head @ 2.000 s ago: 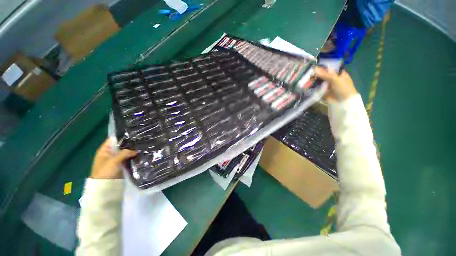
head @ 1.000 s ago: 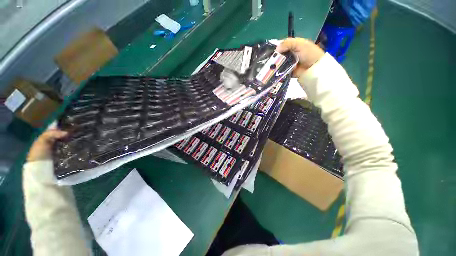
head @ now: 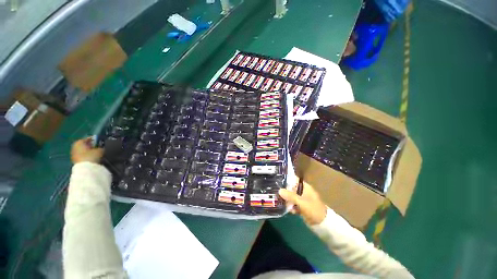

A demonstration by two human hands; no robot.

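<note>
A large black blister tray is held between my two hands, with a whitish layer under it. My left hand grips its left edge. My right hand grips its lower right corner, with a thin dark stick by the fingers. Filled modules with red and black marks line the right column and part of the column beside it. A plain light module lies askew; another pale one sits in the right column. The other pockets look empty.
A second, filled blister tray lies beyond. An open carton with black trays stands at the right. White paper lies below the held tray. A blue tool lies at the back. A person's blue clothing shows at the top right.
The held tray has swung from tilted to facing me. My right hand has come down to its lower right corner; my left hand has moved right. The second tray's far part and the open carton are uncovered.
</note>
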